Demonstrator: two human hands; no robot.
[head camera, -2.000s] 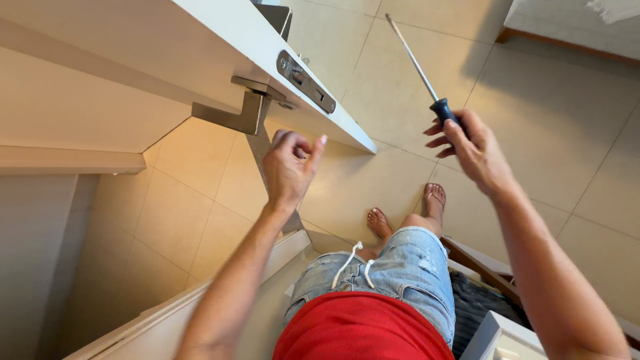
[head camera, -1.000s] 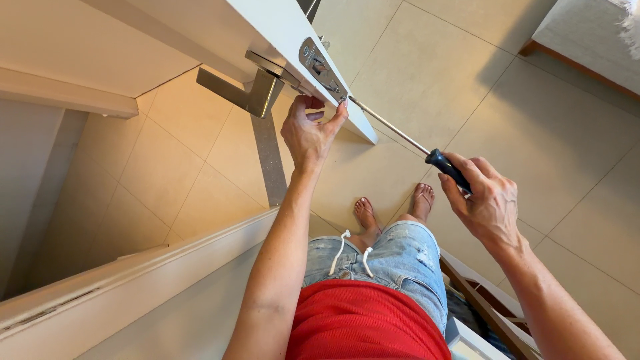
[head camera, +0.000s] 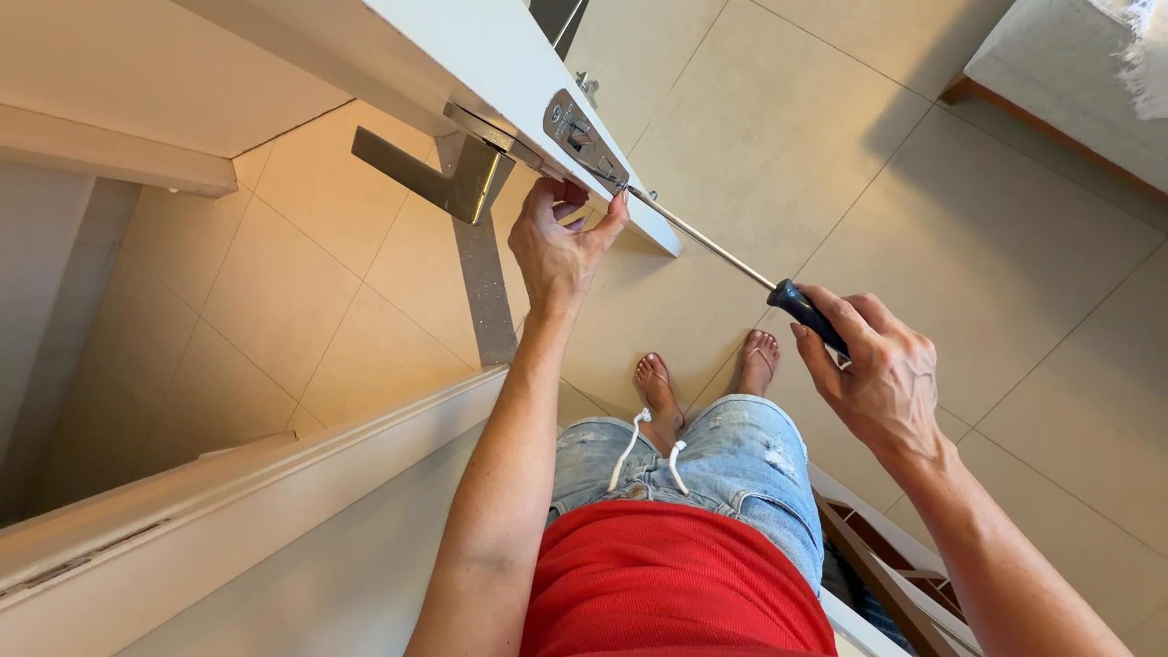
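My right hand (head camera: 871, 370) holds a screwdriver (head camera: 712, 245) by its dark handle. The long metal shaft slants up and left, and its tip meets the lower end of the metal lock faceplate (head camera: 570, 123) on the edge of a white door (head camera: 493, 55). My left hand (head camera: 561, 237) is at that same end, with thumb and fingers raised beside the door edge and the thumb tip close to the screwdriver tip. Whether a screw sits between its fingers cannot be told. A metal lever handle (head camera: 456, 182) juts from the door's near face, left of my left hand.
A door frame (head camera: 274, 470) runs along the lower left. A metal threshold strip (head camera: 484, 283) crosses the tiled floor (head camera: 730, 100). My feet in sandals stand below. An upholstered piece of furniture (head camera: 1049, 73) is at the upper right, and a wooden rack (head camera: 876, 566) at the lower right.
Two seconds ago the screwdriver pointed upward, away from the door; its tip has since come to the faceplate. My left hand has risen to the door edge. Little differs from one second ago.
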